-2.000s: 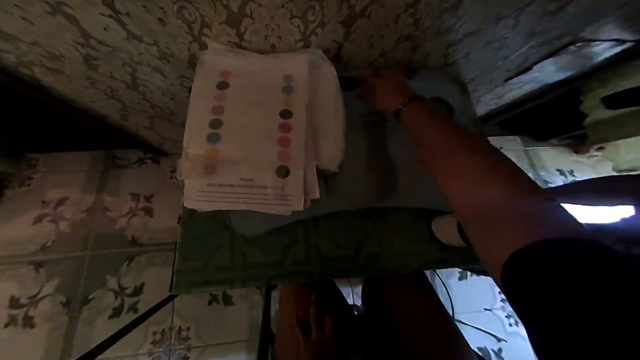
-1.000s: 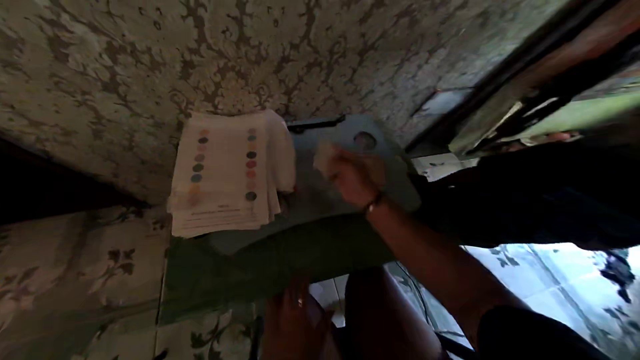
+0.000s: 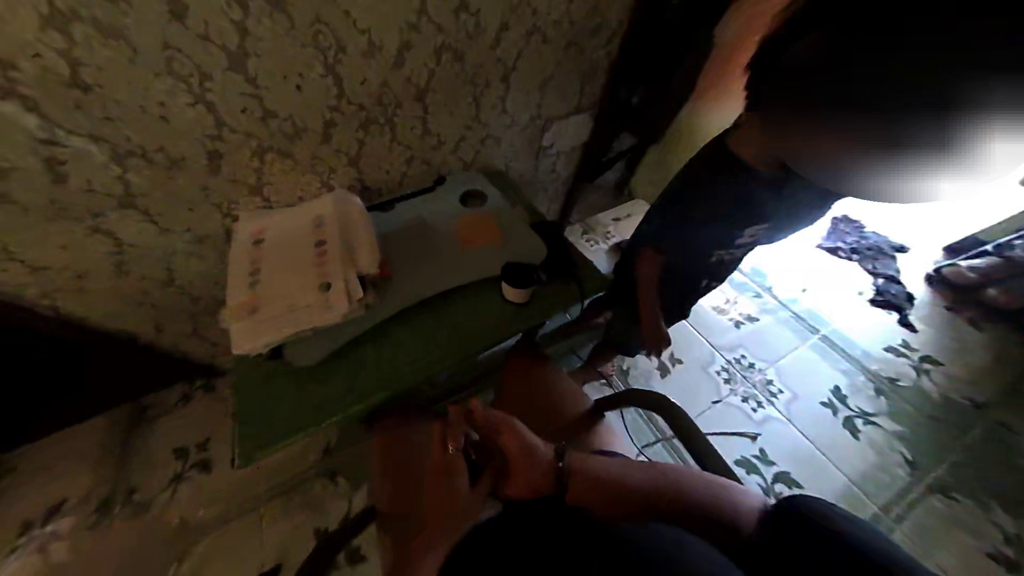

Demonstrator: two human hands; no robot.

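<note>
My right hand (image 3: pixel 516 452), with a bracelet at the wrist, rests low over my lap beside my left hand (image 3: pixel 456 460), which wears a ring. The hands are close together between my knees, and their fingers are too dark and blurred to read. Beyond them, a grey plastic board (image 3: pixel 432 248) with a round recess lies on a green table (image 3: pixel 336 384). A stack of papers with coloured dots (image 3: pixel 296 272) covers the board's left part. On its right part lies an orange square (image 3: pixel 478 230). Near the table's front edge stands a small white container with a dark top (image 3: pixel 518 288).
A patterned wall (image 3: pixel 360 88) rises behind the table. At the right a person in a dark shirt (image 3: pixel 704 208) leans near the table's end. A curved chair arm (image 3: pixel 672 416) and a thin cable are beside my leg. Dark cloth (image 3: pixel 872 260) lies on the tiled floor.
My right hand has moved from over the board down to my lap, next to my left hand. The view has swung to the right, showing more of the other person.
</note>
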